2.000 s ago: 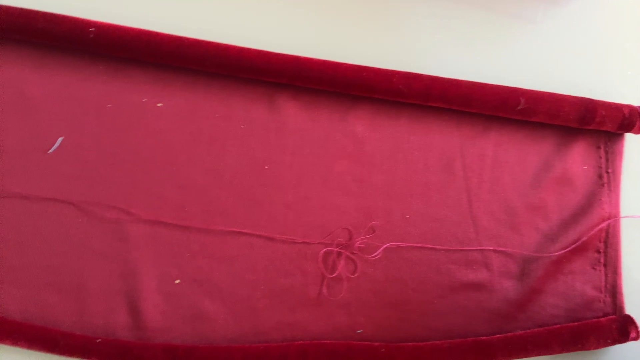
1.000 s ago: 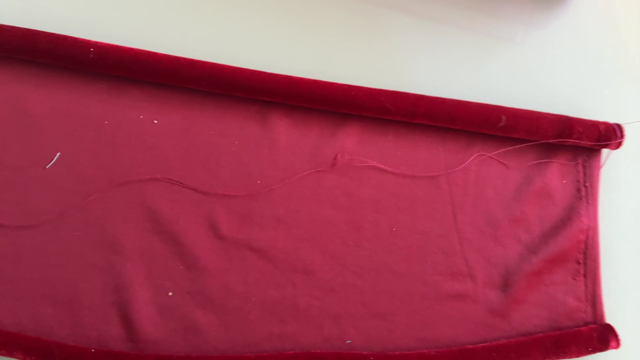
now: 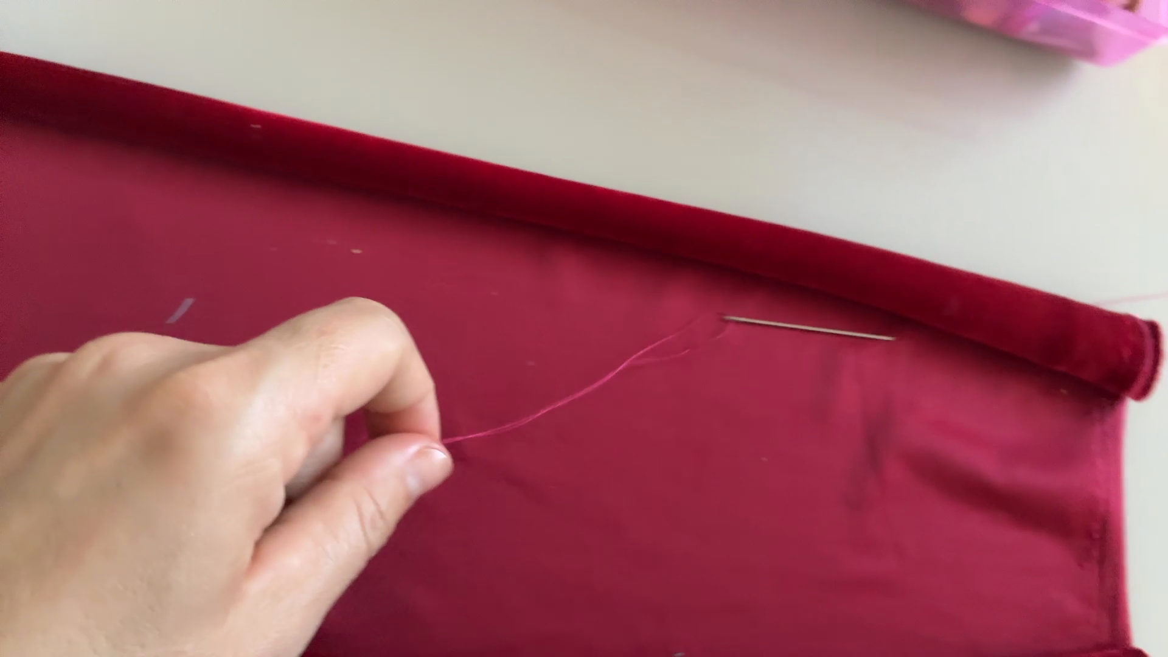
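Observation:
My left hand, at the lower left, pinches a red thread between thumb and index finger. From the fingertips the thread runs up and right to a sewing needle, which lies near the rolled edge with its tip to the right. Beneath both is a piece of red velvet fabric, its smooth back showing. A velvet roll forms its upper edge, and a line of stitching follows the right edge. My right hand is not in view.
A pale tabletop shows beyond the fabric. A translucent pink plastic box stands at the top right corner. Small bits of lint and thread lie on the fabric, one pale scrap just above my left hand.
My left hand has come into view, holding the thread. The needle now shows on the fabric. Loops of thread seen two seconds ago at the middle were gone one second ago.

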